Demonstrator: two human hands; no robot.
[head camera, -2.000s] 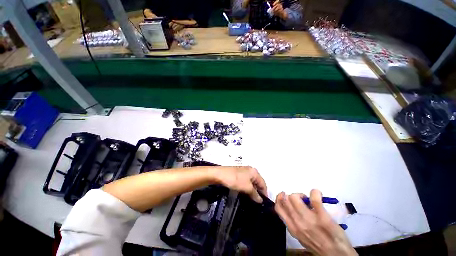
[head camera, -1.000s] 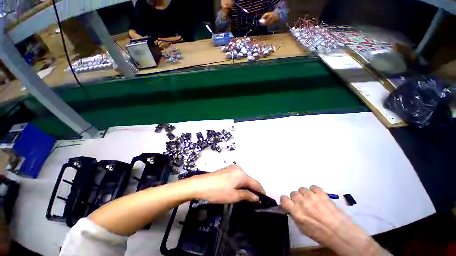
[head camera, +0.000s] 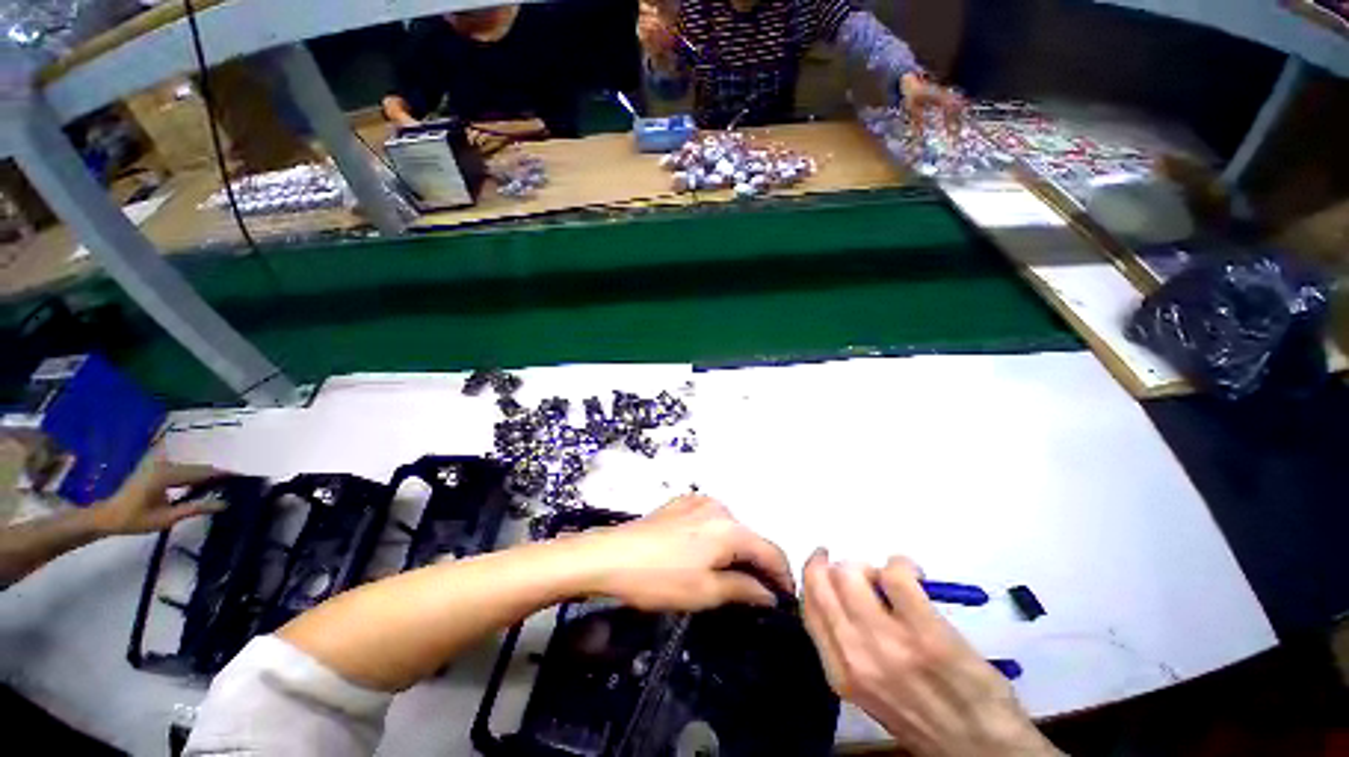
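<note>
My left hand (head camera: 695, 555) reaches across and its fingers press at the upper edge of a black plastic housing (head camera: 740, 666) in front of me. My right hand (head camera: 888, 643) is at the housing's right corner, with blue-handled cutters (head camera: 954, 593) showing beyond its fingers; whether it grips them I cannot tell. The fingertips of both hands nearly meet, and any small part between them is hidden. Another black housing (head camera: 511, 680) lies just left of it. A small black part (head camera: 1027, 602) lies right of the cutters.
Small circuit boards (head camera: 555, 444) lie in a loose pile behind my left hand. Several housings (head camera: 311, 547) stand in a row at left, where another person's hand (head camera: 156, 496) touches one. A green conveyor (head camera: 592, 289) runs behind the table. A black plastic bag (head camera: 1235, 323) is at right.
Another person's hand has come in at the far left onto a housing. The cutters' handles show again by my right hand. My hands stay at the same housing edge. A person opposite has reached right.
</note>
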